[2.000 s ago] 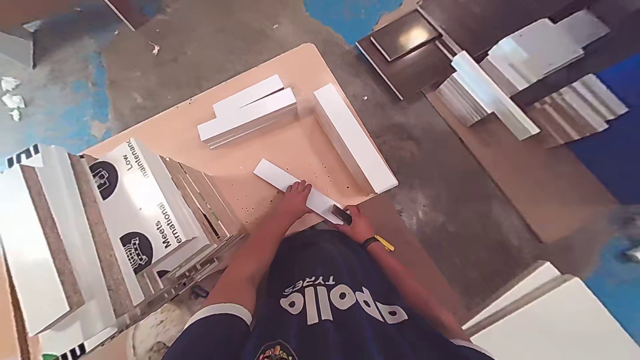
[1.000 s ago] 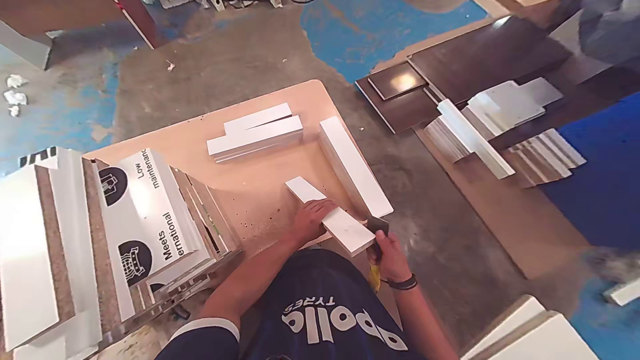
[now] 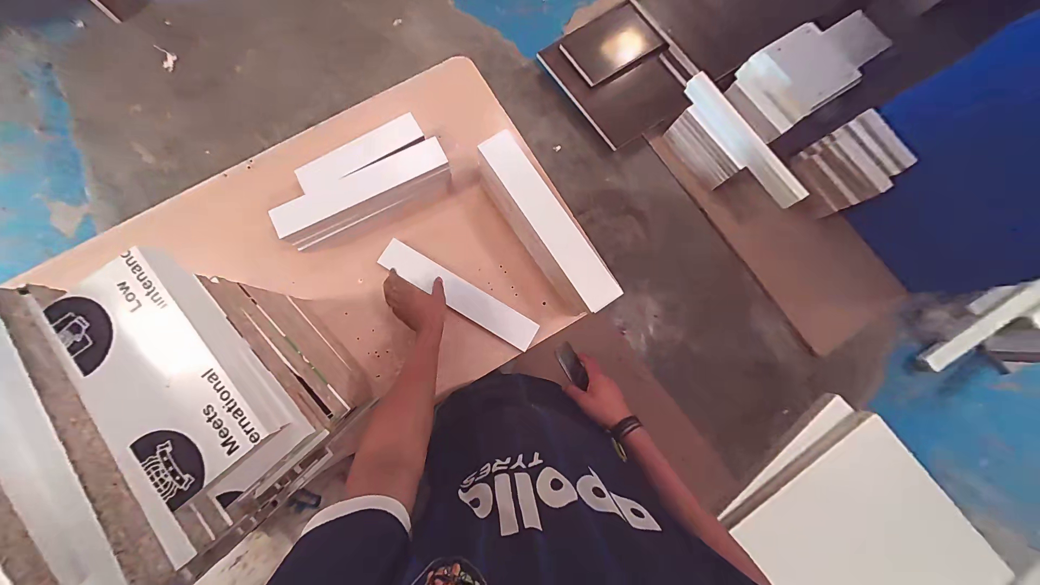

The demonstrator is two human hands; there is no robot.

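Note:
A narrow white board strip (image 3: 487, 312) lies at an angle on the tan tabletop (image 3: 439, 236), near its front edge. My left hand (image 3: 414, 299) grips the strip close to its upper left end, thumb and fingers across its width. Off the strip's lower right end, my right hand (image 3: 597, 392) holds a small dark block-like tool (image 3: 572, 366), whose exact kind I cannot tell; it does not touch the strip. Stacked white strips (image 3: 366, 187) lie behind, and another row of white strips (image 3: 548, 219) runs along the table's right edge.
A tall stack of printed white panels (image 3: 154, 357) fills the left side. Beyond the table at the right, dark panels (image 3: 601, 73) and piles of cut strips (image 3: 739, 138) lie on a brown sheet. White boards (image 3: 861, 504) stand at the lower right.
The held strip, raised and tilted over the front edge a second ago, now lies farther back on the table. My right hand with the dark tool has come away from its end.

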